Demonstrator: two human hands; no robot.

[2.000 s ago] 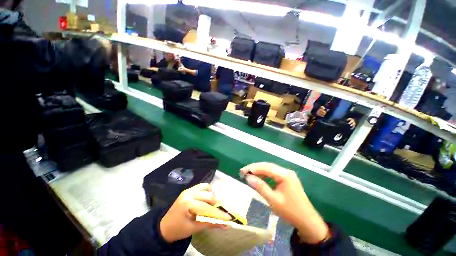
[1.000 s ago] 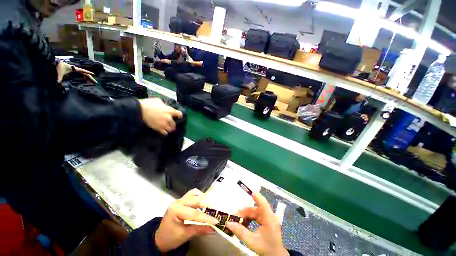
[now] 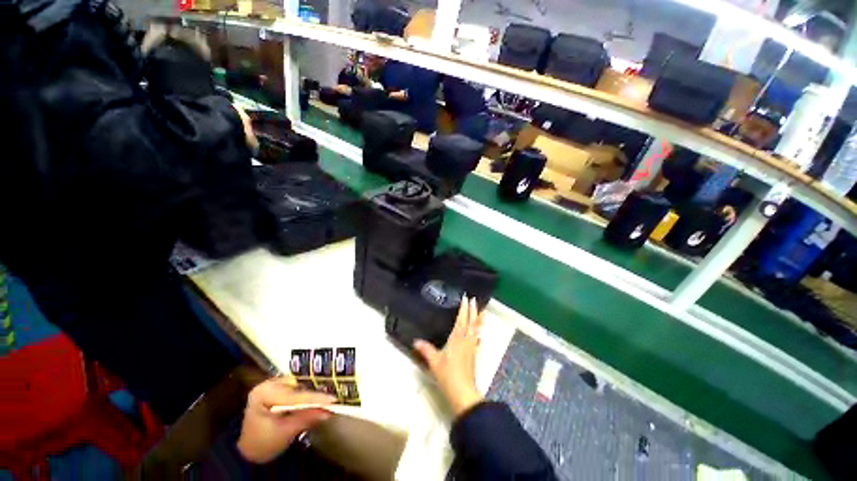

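Note:
My left hand (image 3: 272,418) holds the stack of sticker backing sheets (image 3: 326,374), with dark stickers in rows and yellow edges. My right hand (image 3: 457,355) is raised with fingers apart, at the near side of a low black box (image 3: 428,318) with a round pale mark on top. Its fingertips overlap the box; whether they touch it I cannot tell. I see nothing held in this hand. A taller black box with a top handle (image 3: 398,235) stands upright directly behind and left of the low one.
A person in dark clothes (image 3: 103,188) stands at the left by a red stool (image 3: 70,399). More black units (image 3: 305,209) lie on the bench (image 3: 272,287). A green conveyor (image 3: 564,268) runs along the far side. Shiny film (image 3: 601,413) covers the bench at right.
My right hand has left the sheets and moved up to the low black box. The taller box now stands beside it. The other person's arm has withdrawn from the bench. The view has shifted.

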